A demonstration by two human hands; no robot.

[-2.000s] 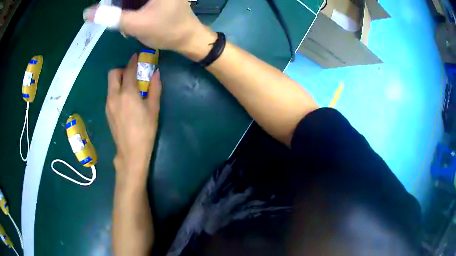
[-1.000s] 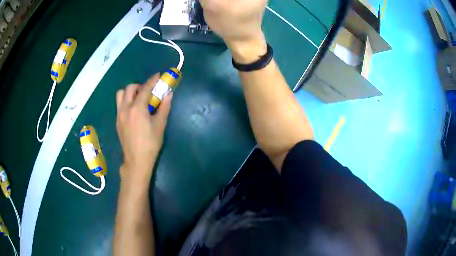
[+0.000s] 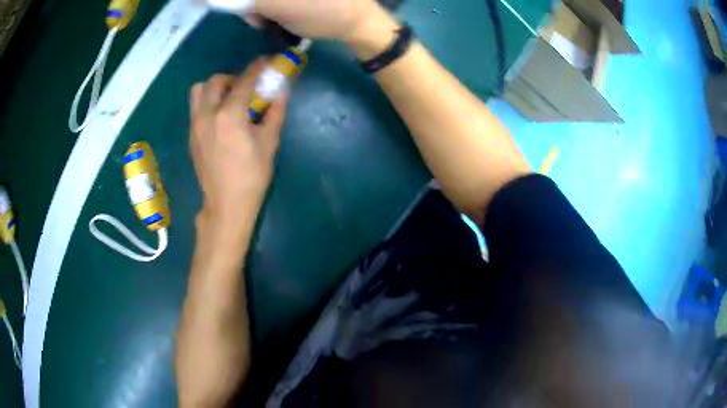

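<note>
My left hand holds a yellow corded unit between thumb and fingers, over the dark green surface. The unit has blue bands and a white label and is tilted, its upper end to the right. A bit of its white cord shows at the upper end; the rest is hidden. My right hand is at the top edge, partly cut off, with white wraps on its fingers. It is closed around a dark tool, seemingly the electric screwdriver, mostly hidden, just above the unit. The tip is not visible.
Another yellow unit with a looped white cord lies left of my left forearm. More units lie beyond the curved white rail. The black cable hangs at upper right, near an open cardboard box beyond the table edge.
My right hand has moved left and down, close to the held unit. The feeder at the top has gone out of view. The view has shifted, so the lying units appear higher.
</note>
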